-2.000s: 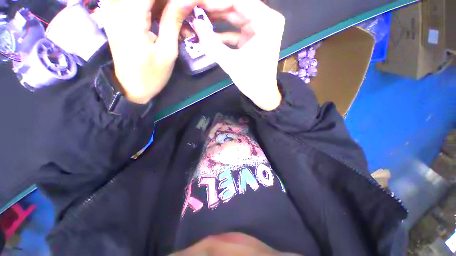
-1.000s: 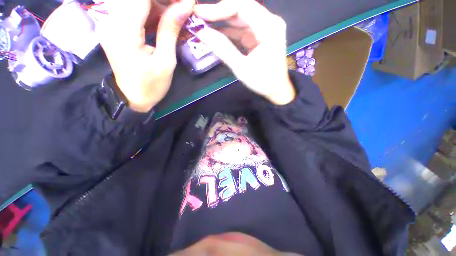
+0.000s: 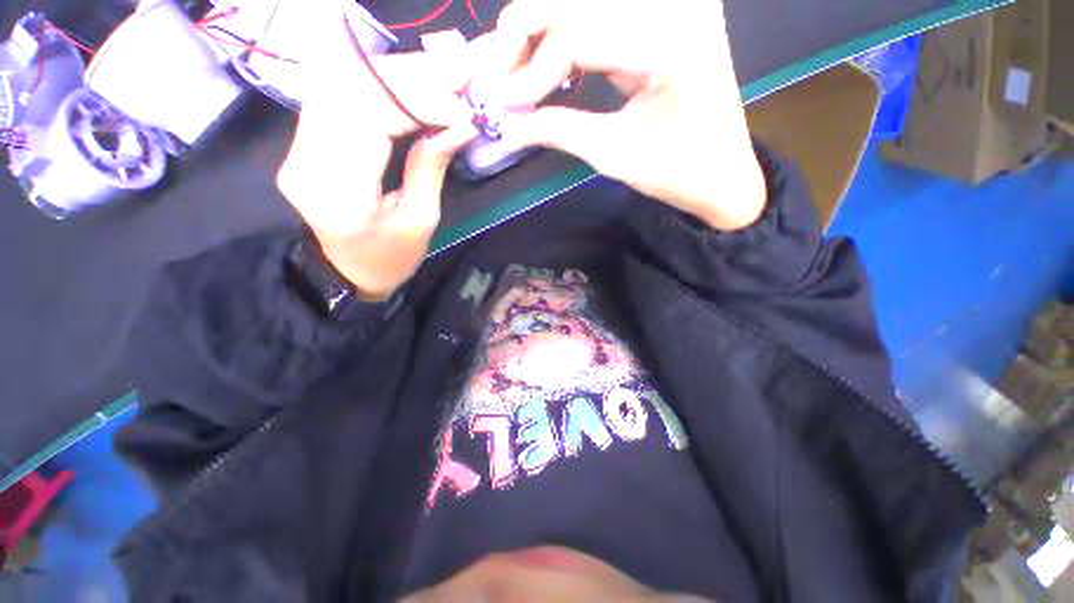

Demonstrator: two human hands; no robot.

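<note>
My left hand (image 3: 359, 177) and my right hand (image 3: 654, 106) meet above the bench. Their fingertips pinch a small wired part (image 3: 481, 120) between them, mostly hidden by the fingers. A thin red wire (image 3: 379, 77) runs across my left hand. A pale purple plastic piece (image 3: 504, 156) shows just below the fingertips; whether it is held or resting is unclear. Pale purple housings lie to the left: a ringed one (image 3: 106, 147) and a rounded one (image 3: 165, 73) with red wires.
The dark bench mat (image 3: 71, 295) ends at a teal edge (image 3: 872, 45). An open carton (image 3: 813, 124) stands beyond the edge at right, partly behind my right sleeve. Another carton (image 3: 972, 94) and a blue bin (image 3: 897, 83) are farther right. A red object (image 3: 33, 507) is at lower left.
Both hands have moved right and slightly down. More red wire now shows around them. The pale purple piece below the fingers is more covered, and my right arm now hides the carton's purple parts.
</note>
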